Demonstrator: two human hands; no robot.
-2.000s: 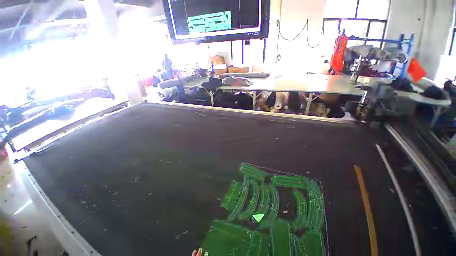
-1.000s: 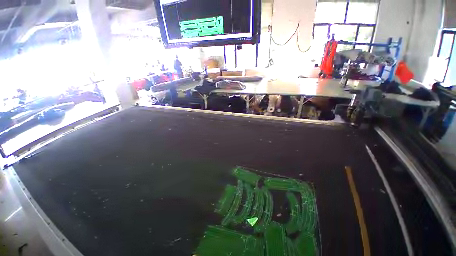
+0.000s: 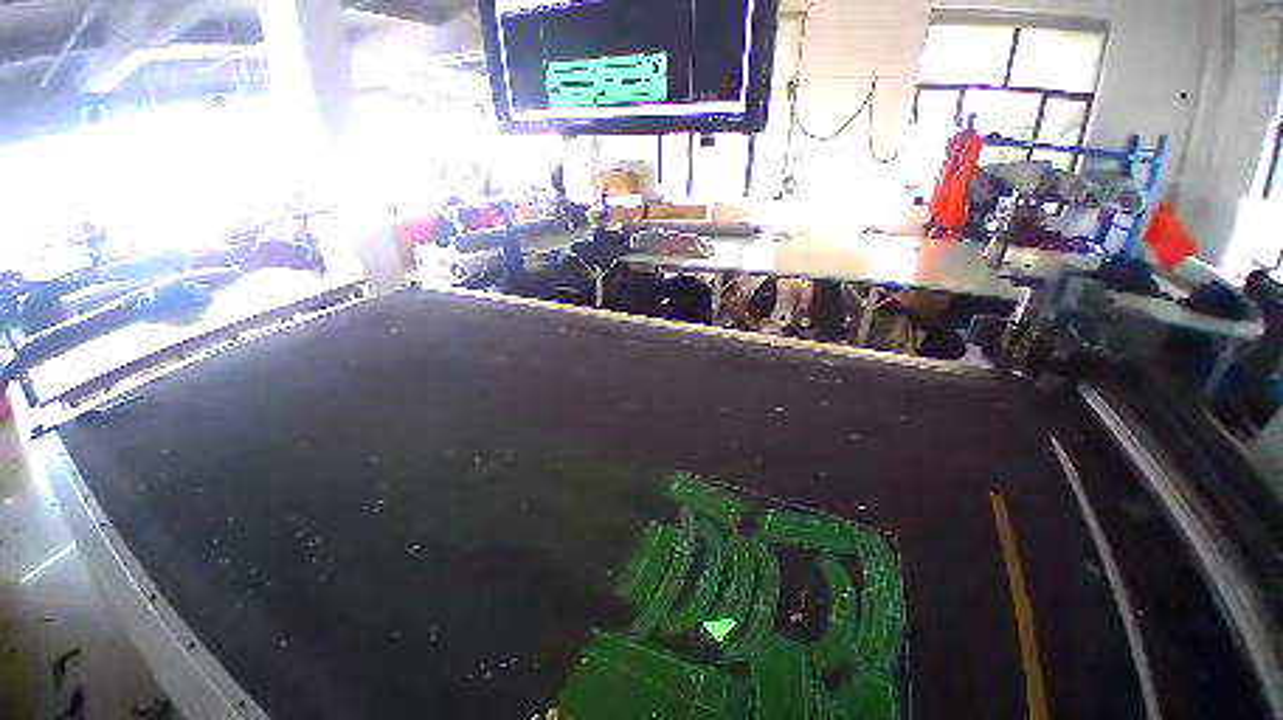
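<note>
Bright green curved and rectangular shapes [image 3: 732, 591] are projected near the lower middle of the black cutting bed [image 3: 352, 492]. A pale green triangle [image 3: 719, 630] lies within them. An orange-brown stick [image 3: 1019, 605] lies to the right of the projection. A silver-white strip [image 3: 1106, 563] lies further right. A tiny pale spot, possibly a fingertip, shows at the bottom edge, left of the middle; it is too small to tell. Neither hand can be made out.
Long metal rails [image 3: 1196, 521] run along the right side. The bed's silver rim [image 3: 148, 598] curves along the left. A hanging monitor [image 3: 629, 120] shows the green layout. A long worktable [image 3: 844, 258] with dark material stands behind. Dark scraps [image 3: 66, 668] lie on the floor at lower left.
The view has shifted slightly. The fingertips seen at the bottom edge two seconds ago are no longer clearly visible. The projection, stick and strip keep their places on the bed.
</note>
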